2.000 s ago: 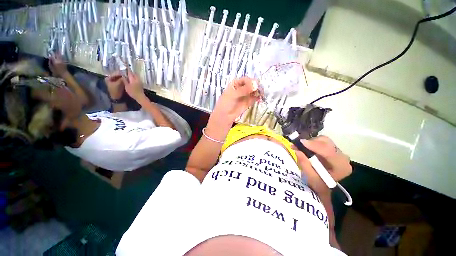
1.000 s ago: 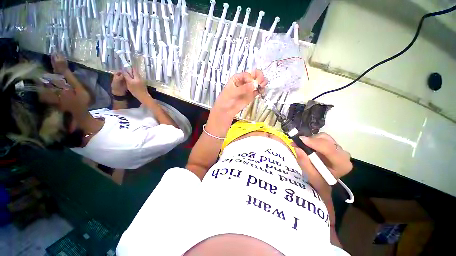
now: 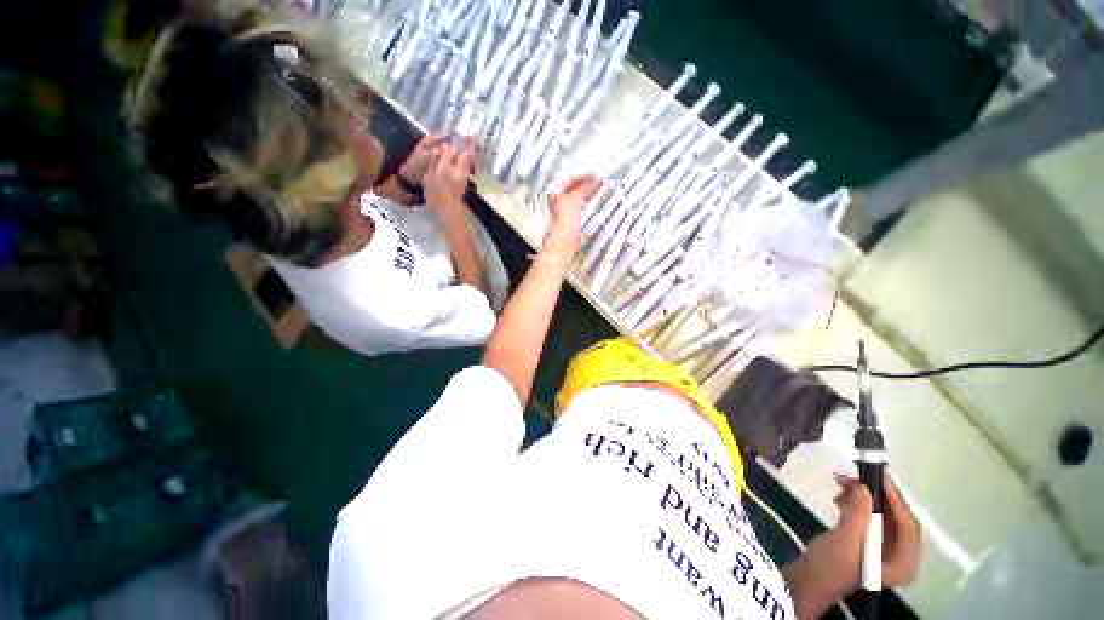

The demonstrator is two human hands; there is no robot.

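My right hand [image 3: 890, 539] holds the soldering iron [image 3: 869, 448] upright in the picture, its metal tip pointing away from me, over the bench's right part. My left hand [image 3: 573, 208] is stretched out to the left end of the nearer group of white handle units [image 3: 678, 158], at the bench's near edge. Its fingers are bent and blurred; whether they pinch a unit or a small part cannot be made out. The units lie side by side in slanting rows. The clear plastic bag [image 3: 787, 260], with a thin red wire [image 3: 799, 263] on it, covers their right end.
A dark crumpled block [image 3: 781, 409] sits at the bench edge between my body and the iron. A black cord [image 3: 969, 367] crosses the cream surface on the right. A person in a white shirt [image 3: 406, 285] sits at left, hands at another group of white units [image 3: 484, 73].
The view has turned and shifted. My left hand has moved from beside the bag to the left end of the rows. My right hand has moved right, raising the iron away from the dark block.
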